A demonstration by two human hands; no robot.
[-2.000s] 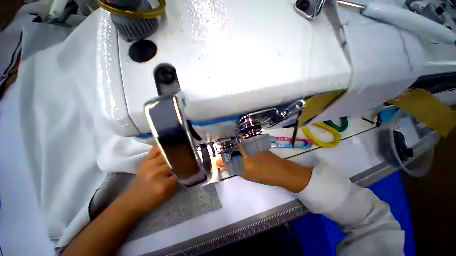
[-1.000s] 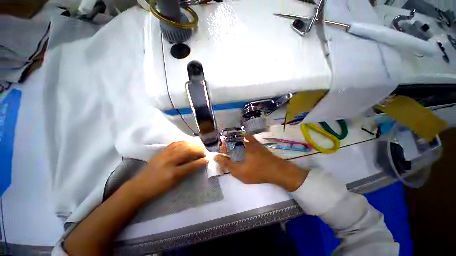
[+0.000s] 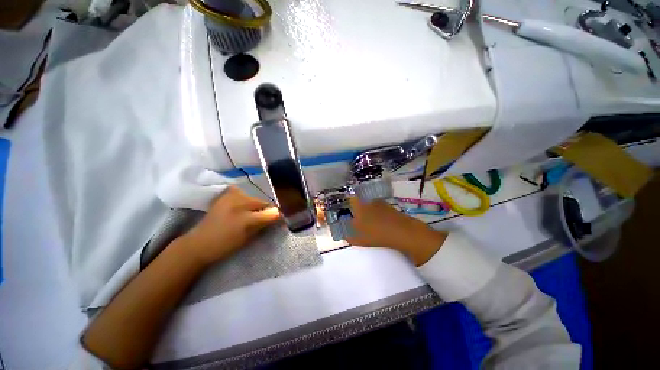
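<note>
A large garment panel (image 3: 116,137), white with a heathered grey part (image 3: 268,264), lies left of and under the needle area of the white sewing machine (image 3: 362,79). My left hand (image 3: 231,225) presses on the cloth left of the shiny upright guard (image 3: 284,173), its fingertips near the lit needle area. My right hand (image 3: 376,225) is right of the needle, beside the grey knobs, its fingertips partly hidden behind them. The needle and presser foot are mostly hidden; whether the right fingers grip cloth cannot be seen.
Scissors with yellow and green handles (image 3: 463,196) and pink and blue sticks (image 3: 421,207) lie right of my right hand. A clear plastic tub (image 3: 604,227) is at the right table edge. A measuring scale (image 3: 347,318) runs along the front edge, with blue plastic below.
The view has shifted. My left hand has moved slightly away from the needle. The small white cloth bit that showed between my hands a second ago no longer shows there.
</note>
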